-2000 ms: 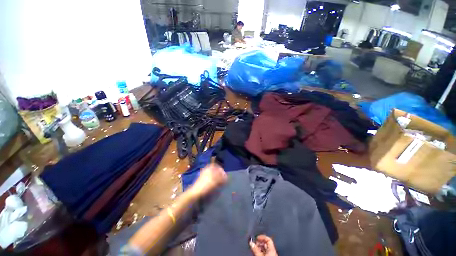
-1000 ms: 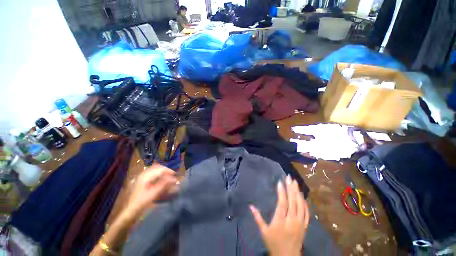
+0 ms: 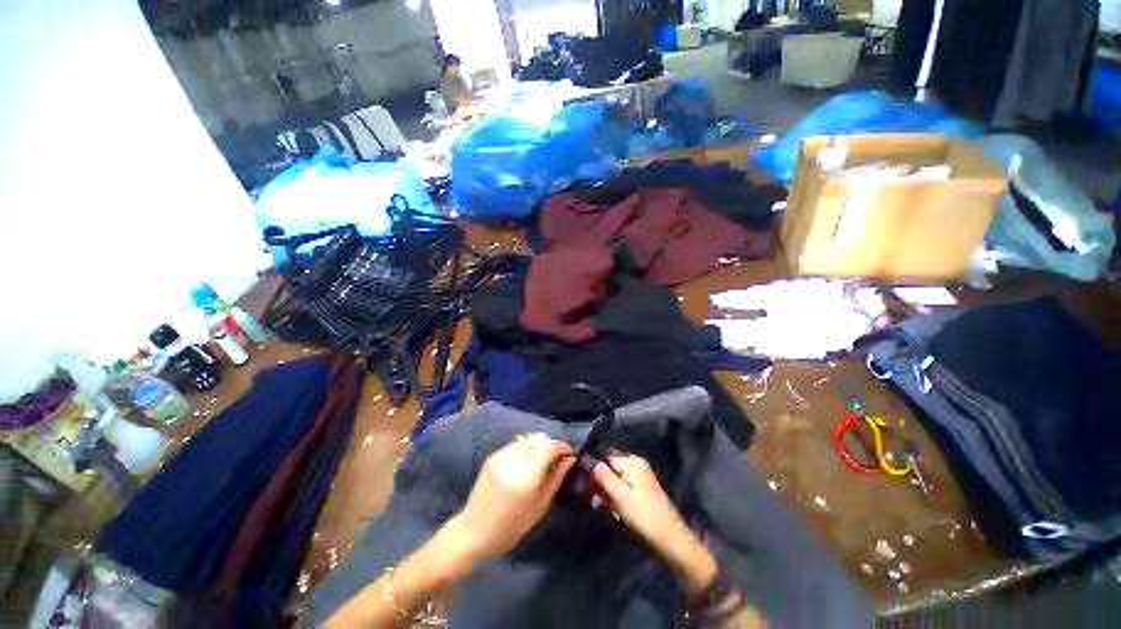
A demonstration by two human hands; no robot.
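A charcoal grey jacket (image 3: 762, 522) lies in front of me at the table's near edge, bunched and opened out around my hands. My left hand (image 3: 523, 485) and my right hand (image 3: 633, 492) are close together over its upper middle. Both hold a small dark piece at the jacket, with a thin black hook-like shape above it, perhaps a hanger (image 3: 595, 424). The fingertips are blurred, so the exact grip is unclear.
Red and yellow snips (image 3: 875, 445) and a folded trouser stack (image 3: 1008, 418) lie right. A folded navy and maroon pile (image 3: 228, 473) lies left. Black hangers (image 3: 357, 289), loose garments (image 3: 652, 240), white pieces (image 3: 793, 317) and a cardboard box (image 3: 897, 209) lie beyond. A person (image 3: 454, 84) is behind.
The jacket lay flat and buttoned; now it is bunched and opened. My hands have moved from apart to together at its upper middle, with a dark piece between them.
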